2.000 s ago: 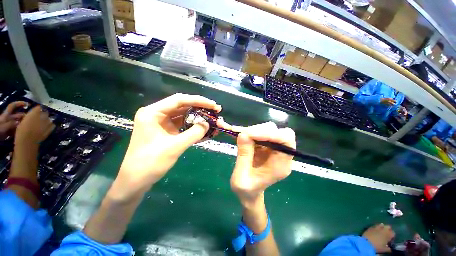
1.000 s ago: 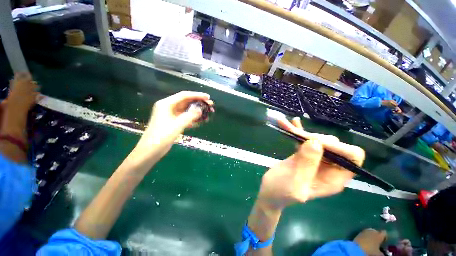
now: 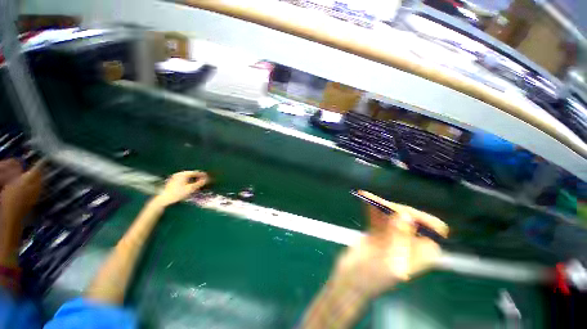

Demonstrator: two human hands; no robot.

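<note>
My left hand (image 3: 182,187) is small and blurred over the near edge of the green belt, by the white rail. A dark spot shows at its fingertips; I cannot tell whether it is a held unit or a gap. A small dark unit (image 3: 246,192) lies on the belt just right of this hand, beside the rail. My right hand (image 3: 398,241) is raised at the right, shut on a thin black pen-like tool (image 3: 373,201) whose narrow tip points up and left. Its wrist is blurred.
Another dark lump (image 3: 124,153) is on the belt at left. A neighbour's hands (image 3: 20,186) are at the black pocketed tray (image 3: 64,222). The worn white rail (image 3: 289,220) crosses the bench. Black trays (image 3: 412,144) stand beyond the belt; a red object (image 3: 566,276) is far right.
My left hand has moved from its raised position down and left to the belt by the rail. A dark unit now shows on the belt beside it. My right hand still holds the tool. The view has shifted and blurred.
</note>
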